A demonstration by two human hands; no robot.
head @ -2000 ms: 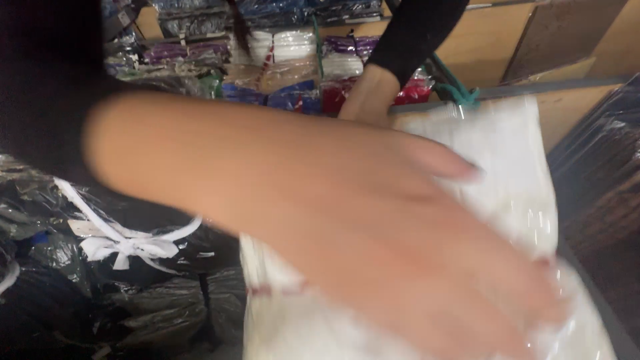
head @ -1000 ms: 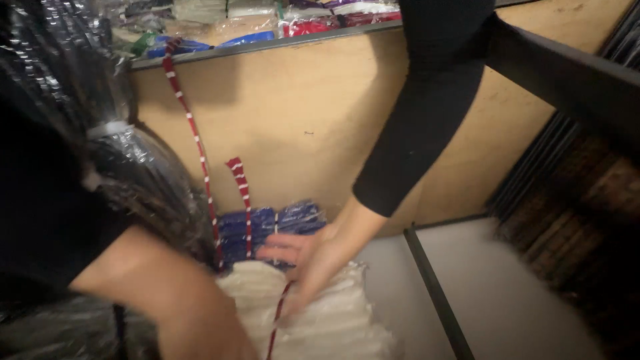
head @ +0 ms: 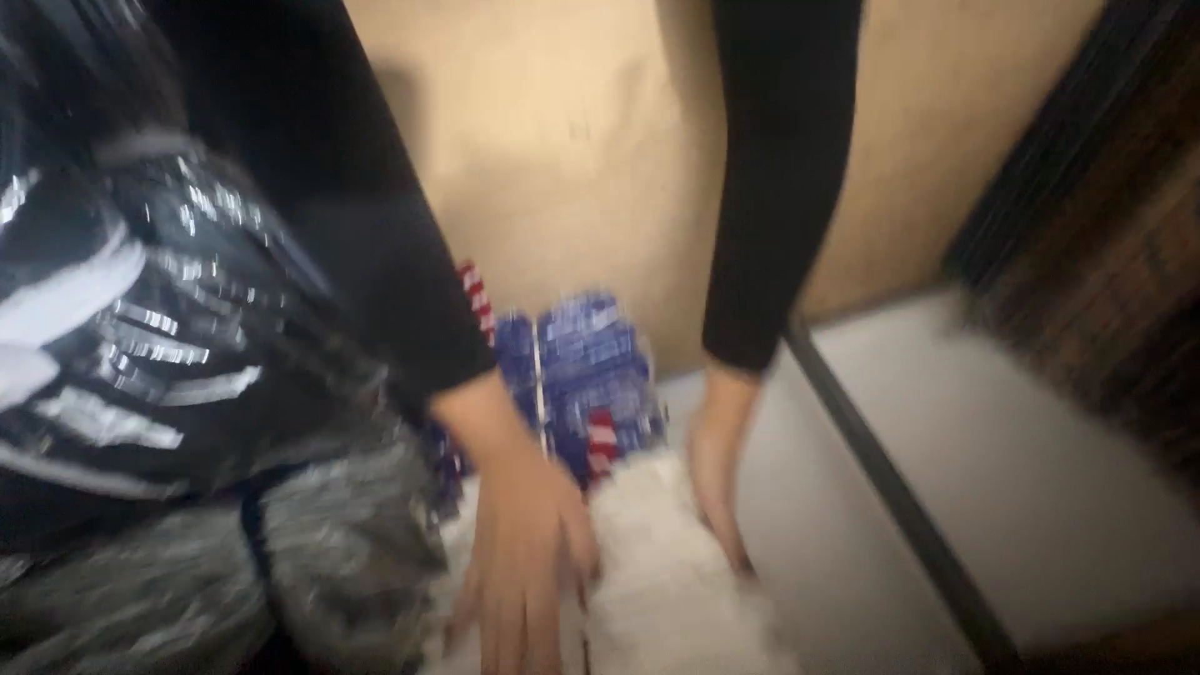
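A white bundle of plastic-wrapped packs (head: 675, 572) lies low in the middle, a dark cord across it. My left hand (head: 525, 553) lies flat on its left part, fingers spread and pointing down the view. At the bundle's right side is my right hand (head: 722, 459), its fingers pointing down along the edge. Just beyond the white bundle sits a blue wrapped bundle (head: 591, 366) with a pale tie around it. A red-and-white striped strap (head: 602, 445) shows between the two bundles. The view is blurred.
Behind rises a pale wooden panel (head: 562, 169). Shiny dark plastic-wrapped goods (head: 169, 309) crowd the left side, with a tied grey bundle (head: 347, 544) below them. A dark metal bar (head: 881, 469) crosses the pale surface (head: 1012, 450) at the right.
The view has tilted down and come closer to the bundles. My right hand has moved from over the white bundle to its right side. My left hand now lies on the bundle's left part.
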